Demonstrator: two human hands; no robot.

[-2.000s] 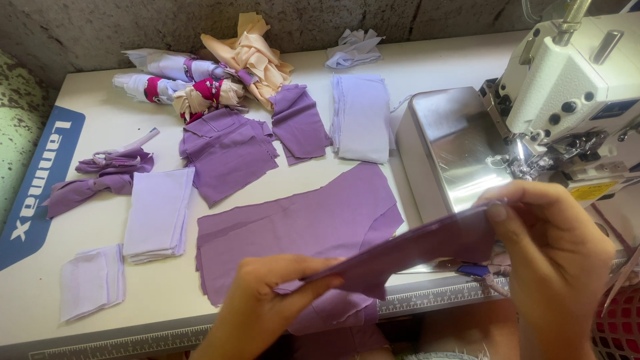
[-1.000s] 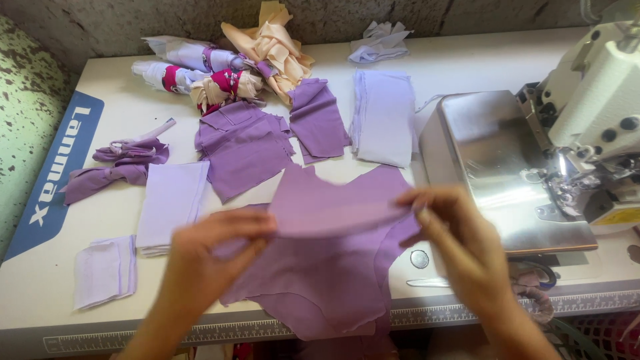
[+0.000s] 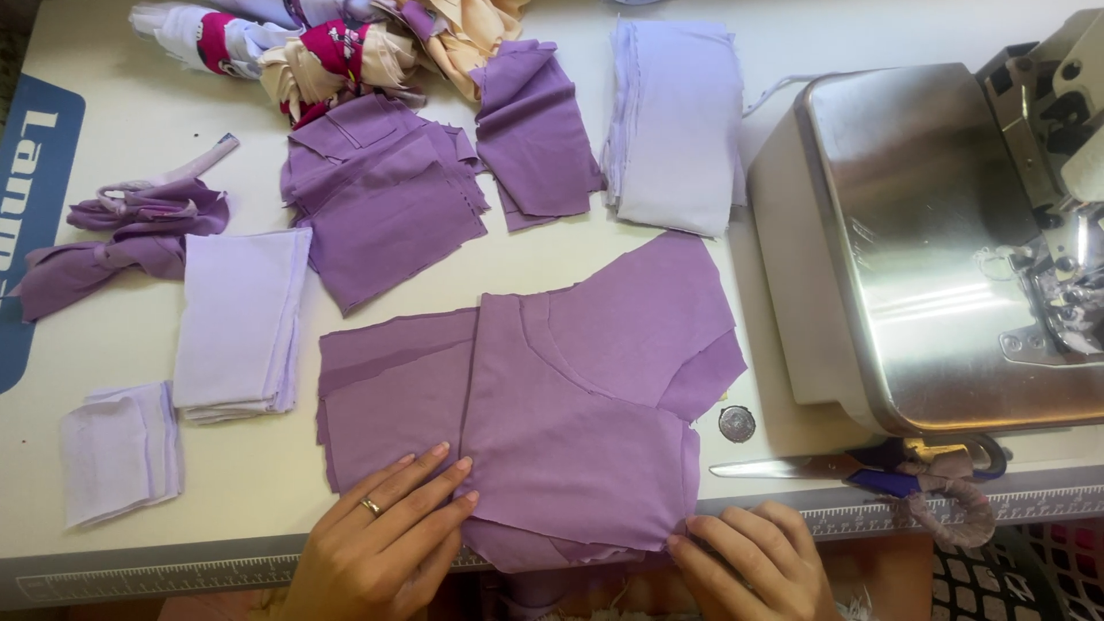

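A cut piece of purple fabric [image 3: 578,431] lies flat over a stack of purple fabric pieces [image 3: 388,405] near the table's front edge. My left hand [image 3: 388,526] rests on the stack, its fingertips at the left edge of the top piece and a ring on one finger. At that piece's lower right corner, my right hand [image 3: 750,552] has its thumb and fingers at the edge, the corner between them. Scissors with wrapped handles [image 3: 828,466] and a round metal disc [image 3: 737,423] lie to the right of the fabric.
A sewing machine with a metal plate [image 3: 931,259] stands at the right. Folded lavender fabric stacks [image 3: 241,319] lie left, another [image 3: 673,121] behind. More purple pieces [image 3: 379,190], tied cloth bundles [image 3: 345,60] and purple scraps [image 3: 147,216] are farther back. A ruler strip [image 3: 216,565] edges the table.
The purple piece held up between both hands before now lies flat on the stack. Both hands have come down to its lower part. The view has moved closer over the table.
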